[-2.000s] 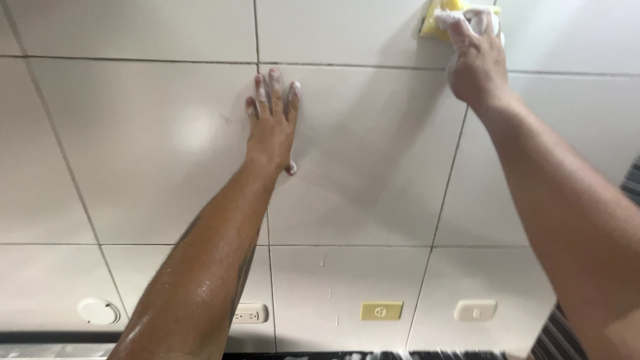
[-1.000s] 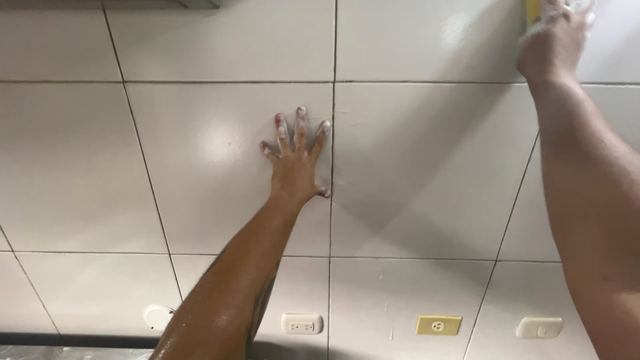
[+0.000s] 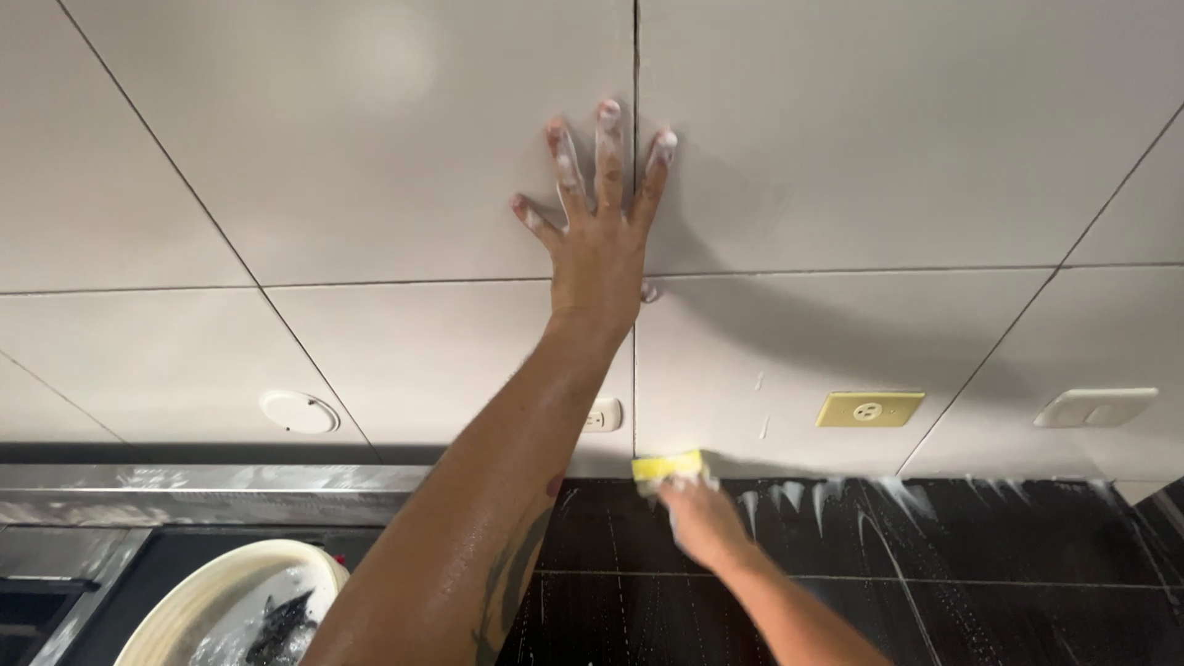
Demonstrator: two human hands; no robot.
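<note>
My left hand point(image 3: 599, 245) is spread flat on the white wall tiles point(image 3: 444, 166), across a vertical grout line, with suds on its fingers. Low on the wall, my right hand point(image 3: 703, 523) grips a yellow sponge point(image 3: 668, 465), whose foamy side is partly hidden by the fingers. The sponge is where the white tiles meet the black tiles point(image 3: 814, 610). White foam streaks run down the black tiles to the right of that hand.
A yellow outlet plate point(image 3: 869, 409), a white switch plate point(image 3: 1096, 407), a white outlet point(image 3: 603, 415) and a round white cover point(image 3: 300, 412) are on the wall. At lower left, a pale bucket point(image 3: 153, 615) of sudsy water stands beside a metal ledge point(image 3: 213, 490).
My right hand has come down with the sponge from high on the wall to the edge of the black tiles. The left hand remains flat on the wall. The view has tilted down.
</note>
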